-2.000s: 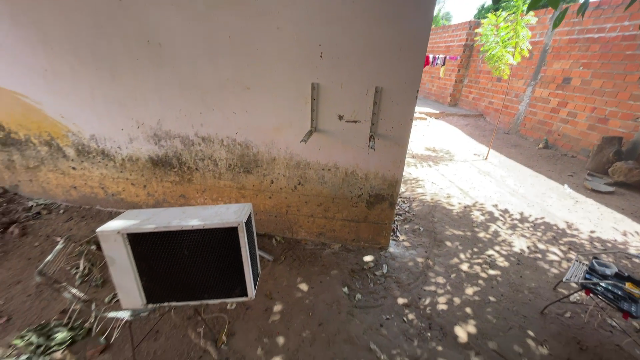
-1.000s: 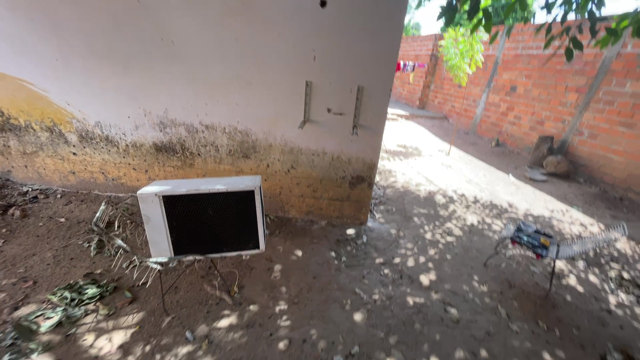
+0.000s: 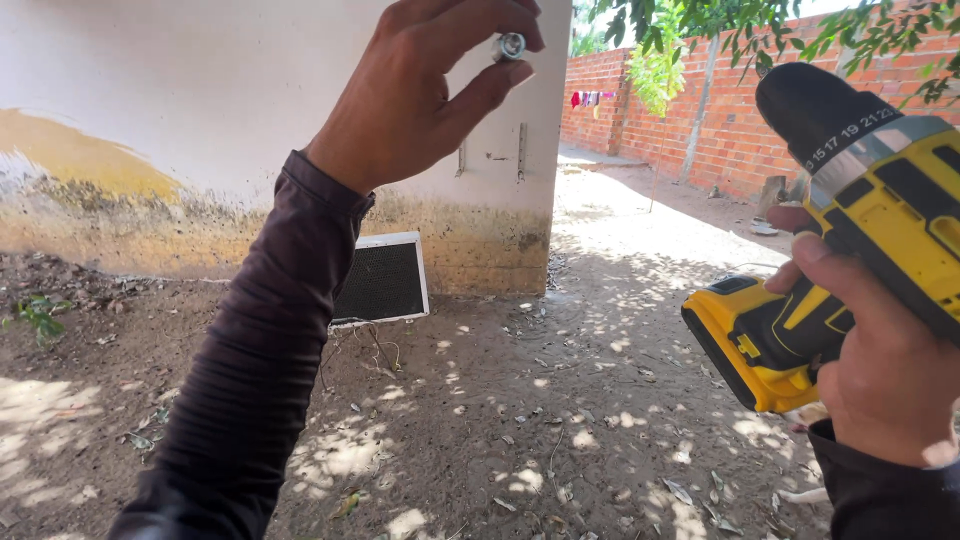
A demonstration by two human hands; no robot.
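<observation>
My left hand (image 3: 442, 90) is raised at the top centre, in front of the wall. Between its thumb and fingers it pinches a small metal socket (image 3: 510, 46), its round end facing me. My right hand (image 3: 870, 345) grips the handle of a yellow and black cordless drill (image 3: 885, 187) at the right. The drill's black chuck points up and left, and its yellow battery (image 3: 750, 345) is at the lower left of the tool. Socket and drill are apart. Whether the chuck holds a bit cannot be told.
A white air conditioner outdoor unit (image 3: 382, 277) stands by the stained wall (image 3: 225, 127), partly behind my left arm. Two metal brackets (image 3: 520, 154) are fixed to the wall near its corner. A brick wall (image 3: 739, 112), leafy branches and leaf-strewn ground (image 3: 480, 420) lie beyond.
Both hands have come into view, the left with the socket and the right with the drill. The metal rack with tools seen at the right earlier is no longer visible.
</observation>
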